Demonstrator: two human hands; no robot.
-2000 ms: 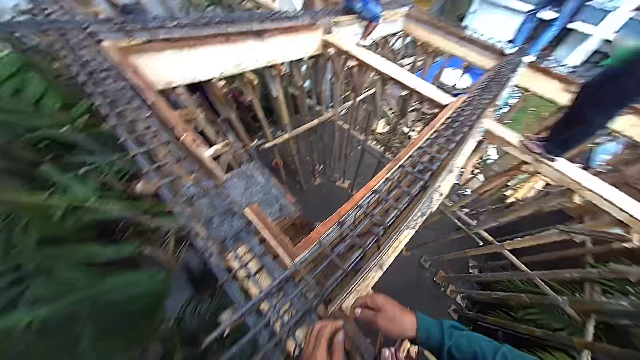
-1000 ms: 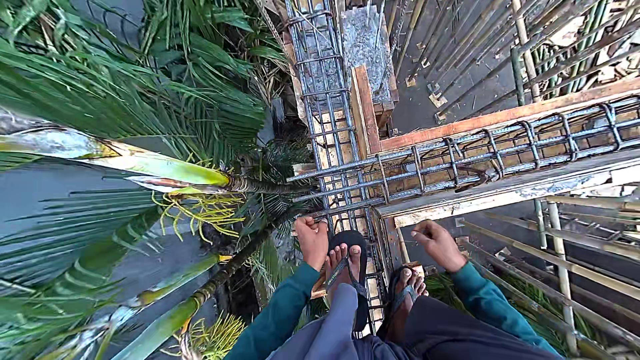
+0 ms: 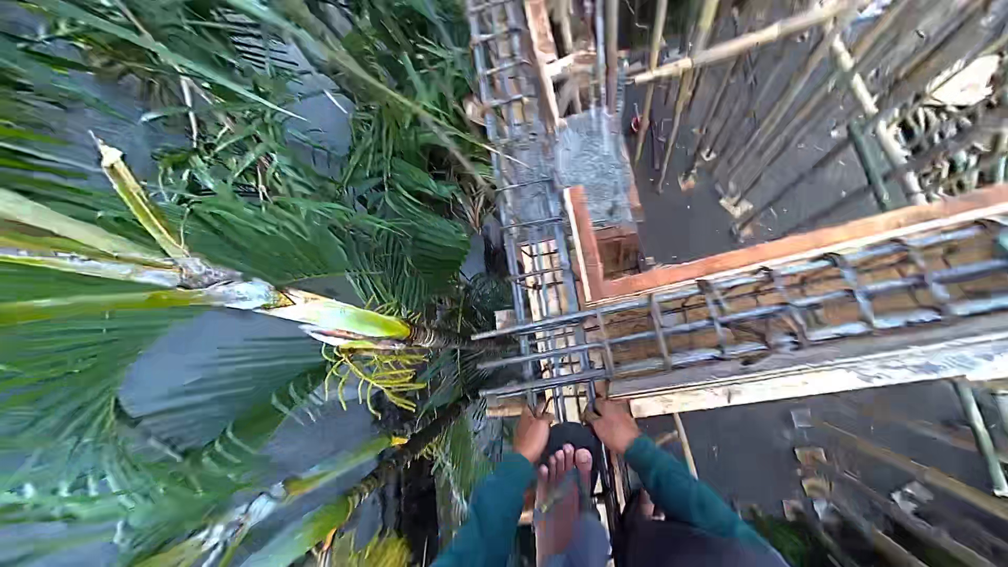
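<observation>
Below me a steel rebar cage [image 3: 543, 268] runs up the view, and a second rebar cage [image 3: 787, 303] in plank formwork meets it from the right. My left hand [image 3: 532, 433] is at the left bar of the first cage, fingers curled at the steel. Opposite it, my right hand [image 3: 614, 425] is curled at the cage's right side, by the corner of the formwork. Blur hides whether the fingers close around the bars. Between my hands is my foot in a dark flip-flop [image 3: 568, 437], on the cage.
Palm fronds and a cut palm stem [image 3: 339, 311] fill the left side. Bamboo poles [image 3: 740, 47] stand below at the right, over a dark floor far down. A grey concrete patch [image 3: 591, 169] adjoins the cage, beside an upright board [image 3: 583, 236].
Both hands have moved forward to the cage sides, closer together than a second ago, when they hung apart beside my feet. The view swung down from looking outward two seconds ago.
</observation>
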